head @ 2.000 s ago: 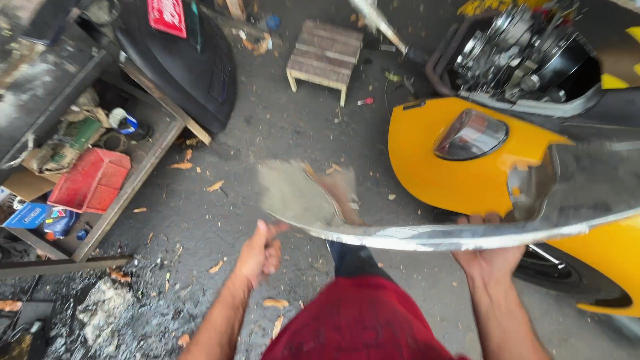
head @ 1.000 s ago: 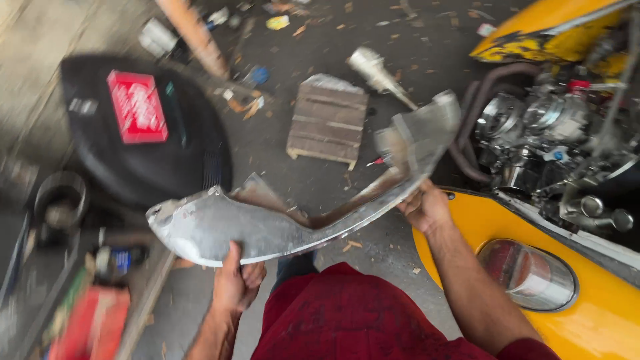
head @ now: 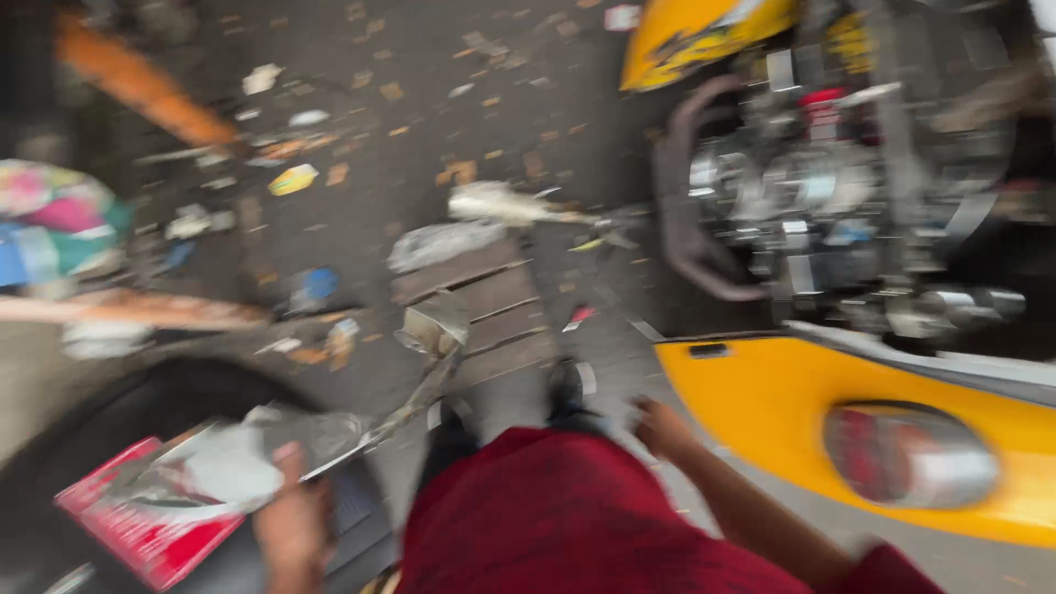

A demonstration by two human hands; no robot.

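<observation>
My left hand (head: 297, 516), at the lower left, grips the edge of a curved grey panel (head: 223, 466). The panel's wide end lies over a red packet (head: 173, 544) and a black seat-like shell (head: 355, 495); its narrow part reaches up to the wooden stool. Motion blurs its outline. My right hand (head: 660, 429) hangs low beside the yellow motorcycle body panel (head: 767, 396), fingers bent, with nothing seen in it. That yellow panel carries an oval tail light (head: 912, 454).
A low slatted wooden stool (head: 495, 309) stands ahead of my feet, with a crumpled clear plastic piece (head: 445, 245) at its far edge. Exposed motorcycle engine parts (head: 817, 186) and a curved pipe (head: 681, 181) fill the right. Leaves and litter dot the ground.
My right hand has let go of the grey panel, which it held a second ago. My left hand has carried the panel left, over the black shell. The view has shifted.
</observation>
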